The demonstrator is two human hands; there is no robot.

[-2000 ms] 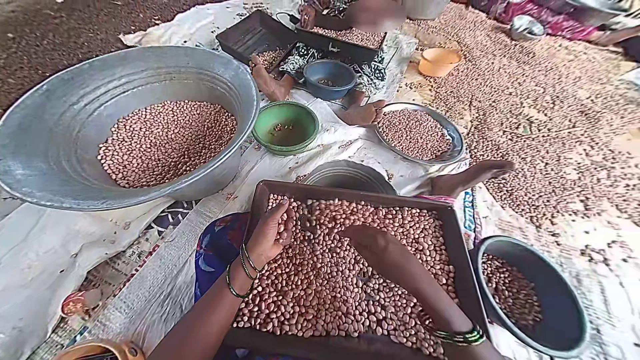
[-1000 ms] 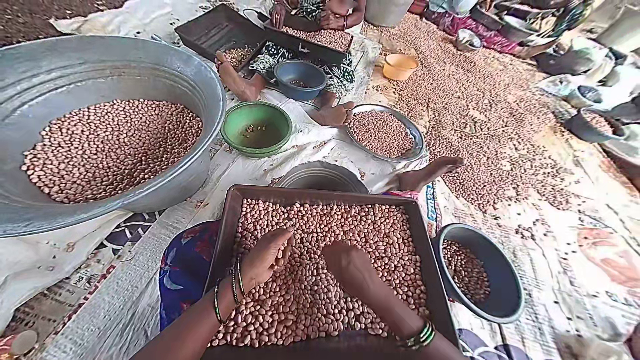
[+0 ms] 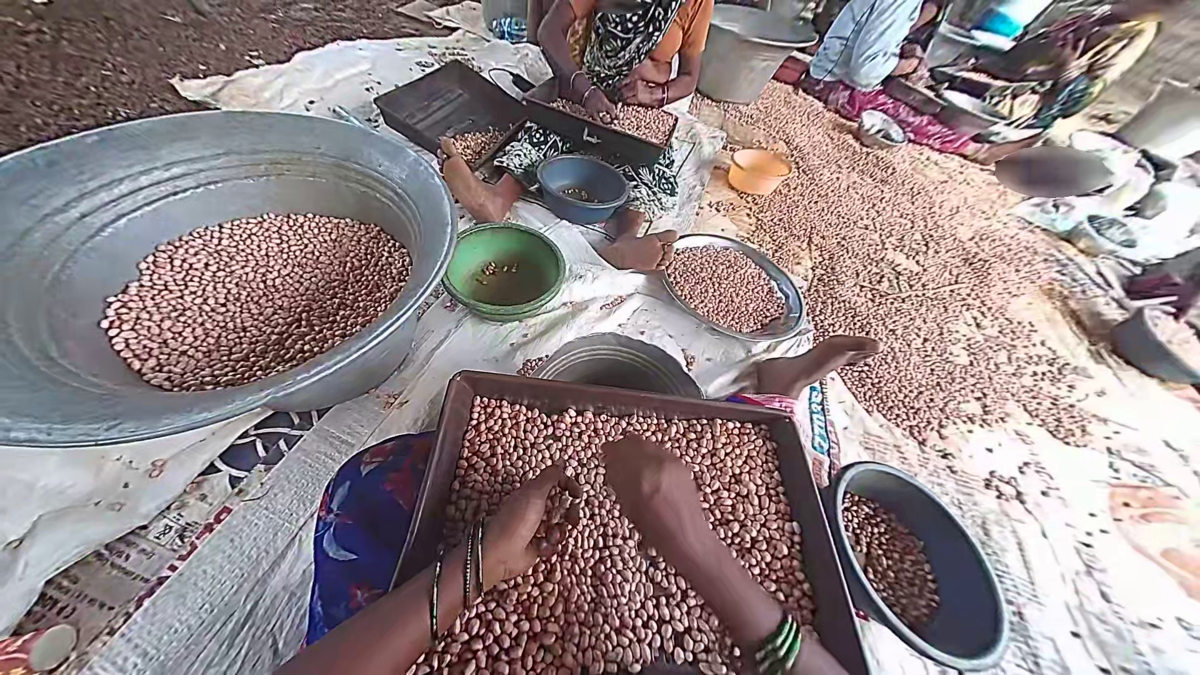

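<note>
A dark rectangular tray full of pinkish-brown nuts or beans, seemingly shelled peanuts, rests at my lap. My left hand, with thin bangles at the wrist, is half curled over the left middle of the tray, with a few small pieces at its fingers. My right hand, wearing green bangles, is bent palm down over the kernels right of it; its fingertips are hidden. The hands are apart. A grey bucket partly filled with darker kernels stands against the tray's right side.
A large metal basin of kernels stands left. Beyond the tray are a metal pot, green bowl, metal plate, blue bowl and orange bowl. A person sits behind another tray. Kernels cover the sheet at right.
The other person's hands and upper body show more fully as the view has shifted. My right hand stays over the kernels, and my left hand is still curled beside it.
</note>
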